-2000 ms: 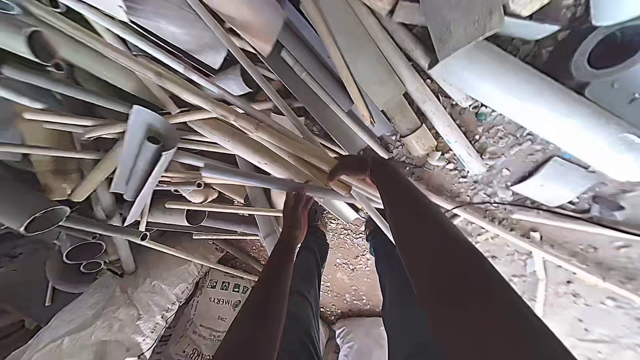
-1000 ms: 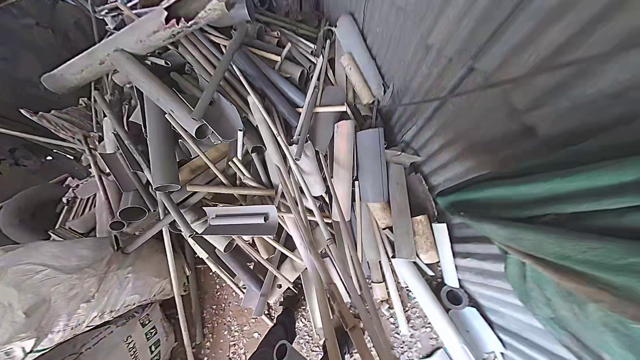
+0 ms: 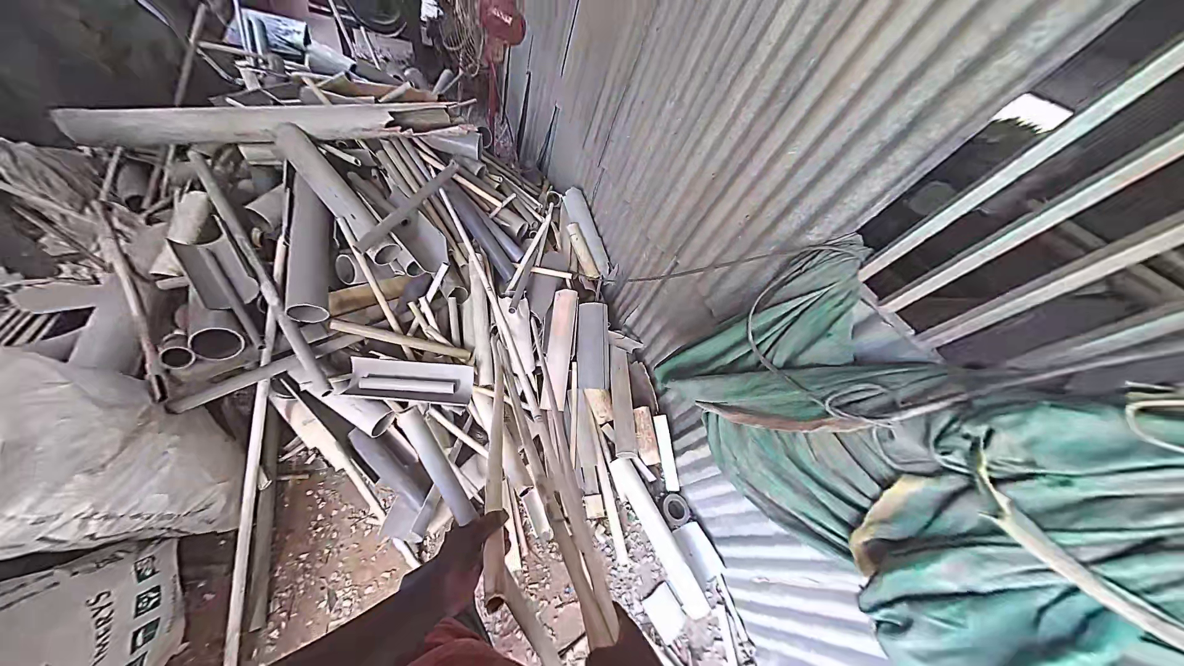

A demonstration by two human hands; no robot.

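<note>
My left hand is at the bottom centre, closed around a long narrow brownish pipe that points up toward the heap. To its right, my right hand shows only partly at the bottom edge, against the lower ends of several long thin pipes or strips; its fingers are mostly cut off. Beyond both hands lies a tangled heap of cut grey and beige plastic pipes. A split pipe piece with a thinner piece inside it rests above my left hand.
A corrugated metal wall rises behind the heap at right. Green tarpaulin bulges at lower right near long pale bars. Filled sacks stand at left. A large split pipe lies across the heap's far side. Gravelly ground shows below.
The view has swung up and right, bringing in the wall and tarpaulin. Two seconds ago both hands were on long pieces lying across the heap; now the long pieces at my hands point away from me.
</note>
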